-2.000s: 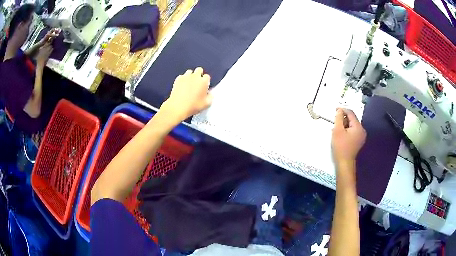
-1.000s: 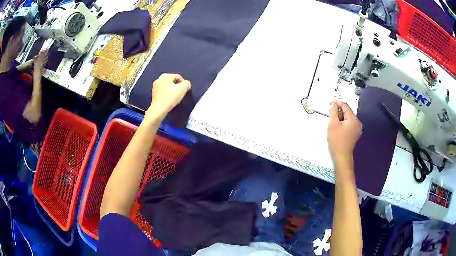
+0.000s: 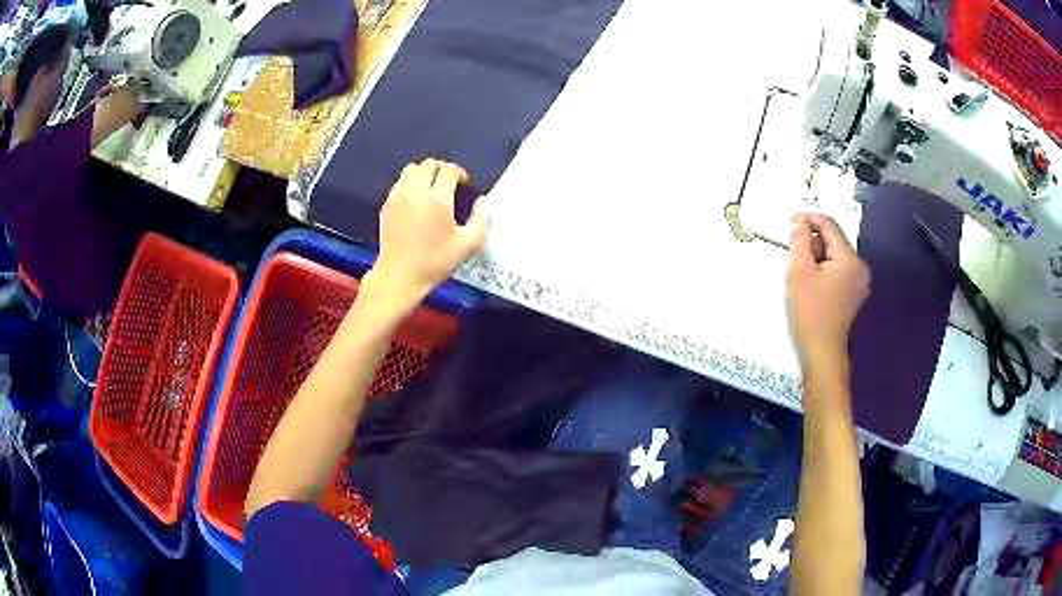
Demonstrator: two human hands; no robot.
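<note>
My left hand point(image 3: 431, 227) rests at the front right edge of the left stack of dark cut panels point(image 3: 466, 93), fingers curled, thumb apart; no cloth is visibly gripped. My right hand point(image 3: 825, 279) is on the white table just in front of the needle area point(image 3: 825, 175), thumb and fingertips together. A small brownish spot shows between its fingers; I cannot tell if something is held. No cloth lies under the needle. The right stack of dark panels point(image 3: 908, 314) lies beside my right hand, partly under the white sewing machine head point(image 3: 943, 128).
Black shears point(image 3: 990, 326) lie right of the right stack. Dark cloth point(image 3: 489, 489) lies over my lap. Red baskets point(image 3: 169, 378) stand below left. Another person's sleeve point(image 3: 52, 198) and a neighbouring machine point(image 3: 175, 47) are at the upper left. A red basket point(image 3: 1013, 52) is behind the machine.
My left hand has opened from a loose fist and moved slightly right along the panels' edge. My right hand stays by the needle area. The view has shifted a little.
</note>
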